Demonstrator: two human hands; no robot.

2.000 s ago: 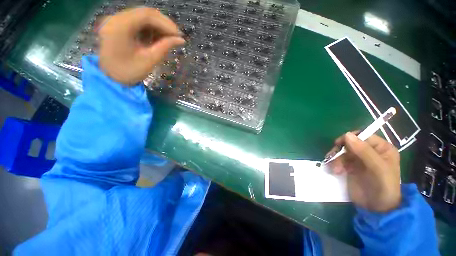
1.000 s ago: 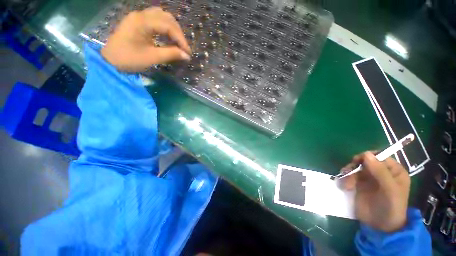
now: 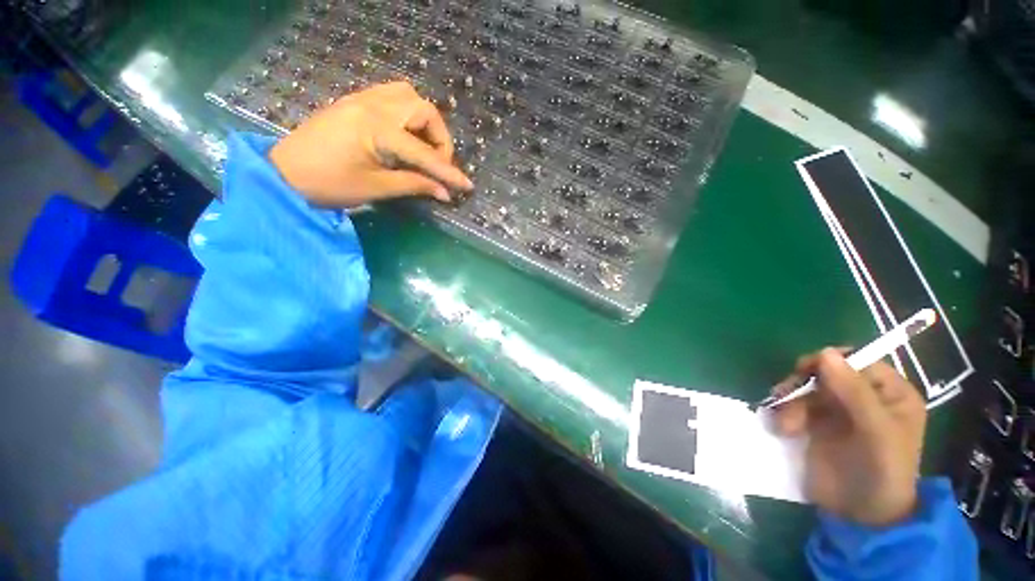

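Note:
My left hand (image 3: pixel 369 150) is over the near edge of a large clear blister tray (image 3: pixel 681 170) holding rows of small dark shiny components. Its thumb and index fingertip are close together at the tray; whether a part is between them cannot be made out. My right hand (image 3: pixel 859 437) holds white-looking tweezers (image 3: pixel 880 350), tip pointing left and down. The tip is over a white adhesive sheet (image 3: pixel 726 437) with a black block at its left end. My right hand covers the sheet's right end.
Spare black adhesive strips (image 3: pixel 880 250) with white borders overlap beyond the sheet. A black tray of metal frames (image 3: pixel 978 482) is at the far right. A blue stool (image 3: pixel 68 278) stands at the left beyond the green bench (image 3: pixel 568 352) edge.
My left hand has moved down and right across the tray to its near side. The right hand with the tweezers stays over the sheet. The view has shifted a little.

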